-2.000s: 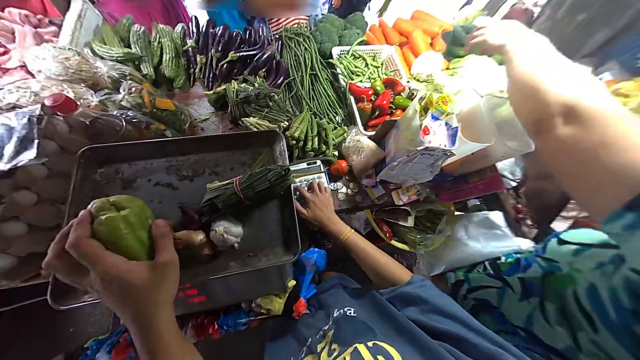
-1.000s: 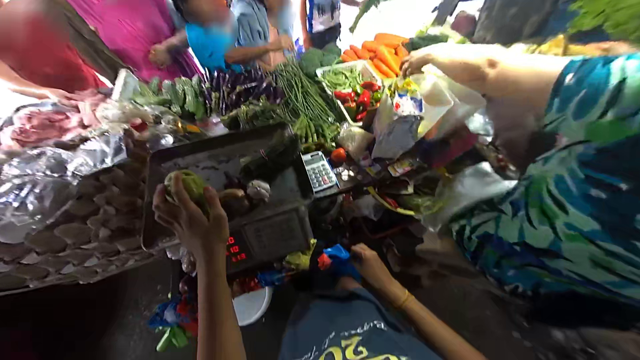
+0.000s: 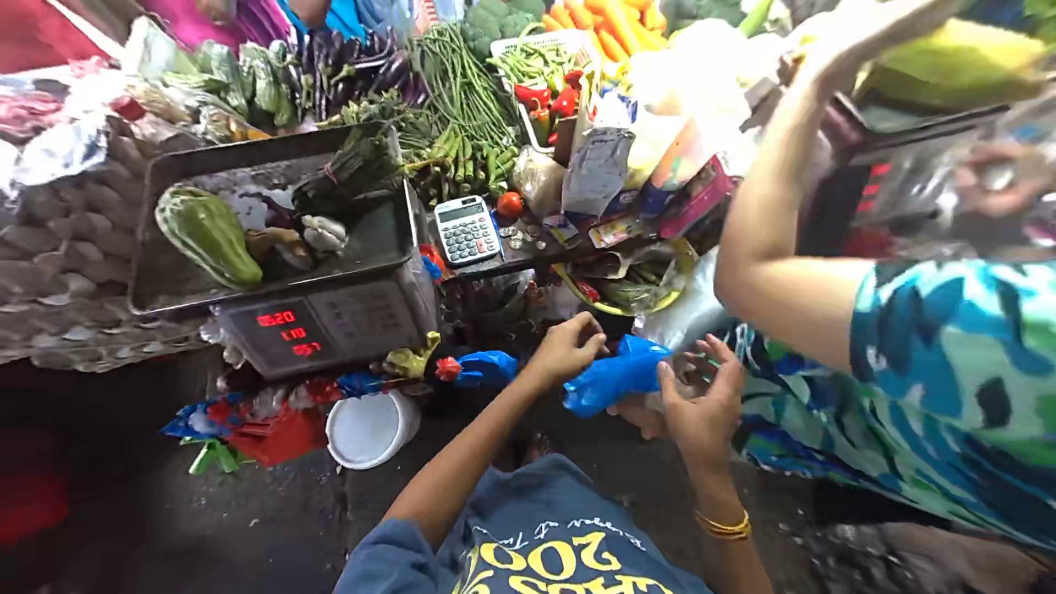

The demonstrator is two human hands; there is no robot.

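A blue plastic bag [image 3: 619, 375] lies between my hands. My left hand [image 3: 568, 351] is at its upper left, fingers curled; whether it grips the bag cannot be told. My right hand [image 3: 705, 396], with a yellow band at the wrist, has its thumb and fingers apart at the bag's right end. Blurred fingers, whose owner is unclear, show under the bag. On the metal tray [image 3: 285, 285] of a digital scale [image 3: 322, 330] lie a green chayote [image 3: 210, 235], a garlic bulb [image 3: 324, 234], a brownish root and a bundle of dark greens [image 3: 351, 169].
A calculator [image 3: 467, 231] lies beside the tray, near coins and a tomato [image 3: 510, 205]. Bundled plastic bags [image 3: 487, 368] hang below the scale, over a white bucket [image 3: 373, 429]. At right, a co-worker's arm [image 3: 771, 206] reaches over the stall. Eggplants [image 3: 355, 62] and long beans are behind.
The chayote, earlier in my left hand, now lies on the tray. My right hand, first at the calculator, then by the hanging bags, is now beside the blue bag, with my left hand near it.
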